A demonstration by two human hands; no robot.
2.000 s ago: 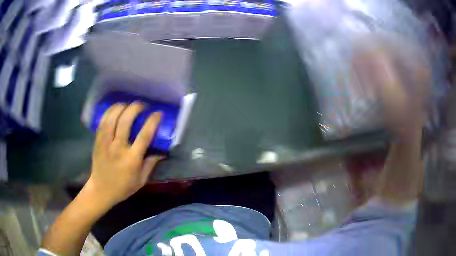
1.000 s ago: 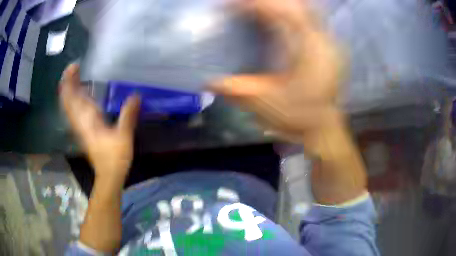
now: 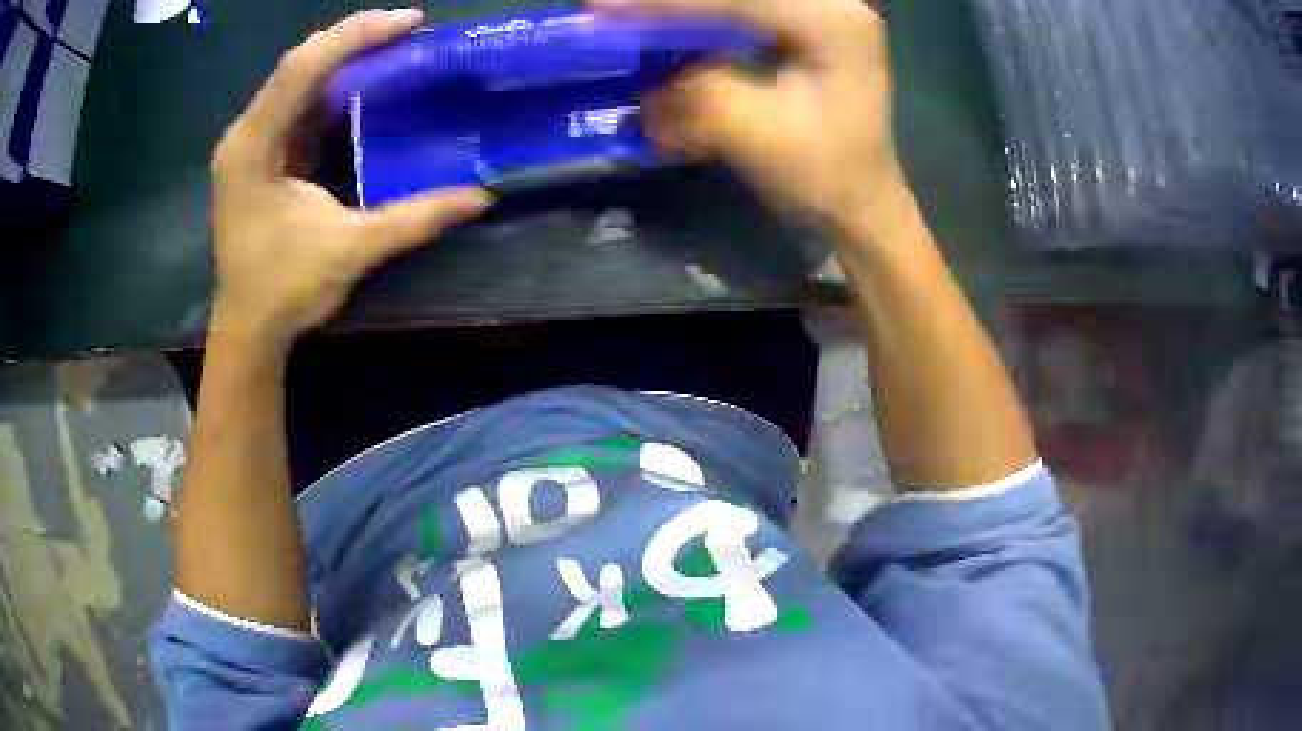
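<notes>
A glossy blue carton (image 3: 528, 107) with small white print is held above the near edge of the dark green bench. My left hand (image 3: 293, 186) grips its left end, thumb along the near lower edge and fingers behind the far side. My right hand (image 3: 785, 114) is on its right end, fingers along the top edge and thumb against the near face. The right hand and that end of the carton are blurred. Whether its flaps are closed cannot be told.
A ribbed pile of clear plastic (image 3: 1142, 129) lies on the bench (image 3: 942, 214) at the right. Blue and white cartons (image 3: 43, 93) stand at the far left edge. Small white scraps (image 3: 611, 226) lie near the bench edge. The floor (image 3: 86, 528) is worn.
My right hand came from the plastic pile at right with a greyish clear piece, now no longer seen, and moved onto the blue carton. The carton is now lifted between both hands.
</notes>
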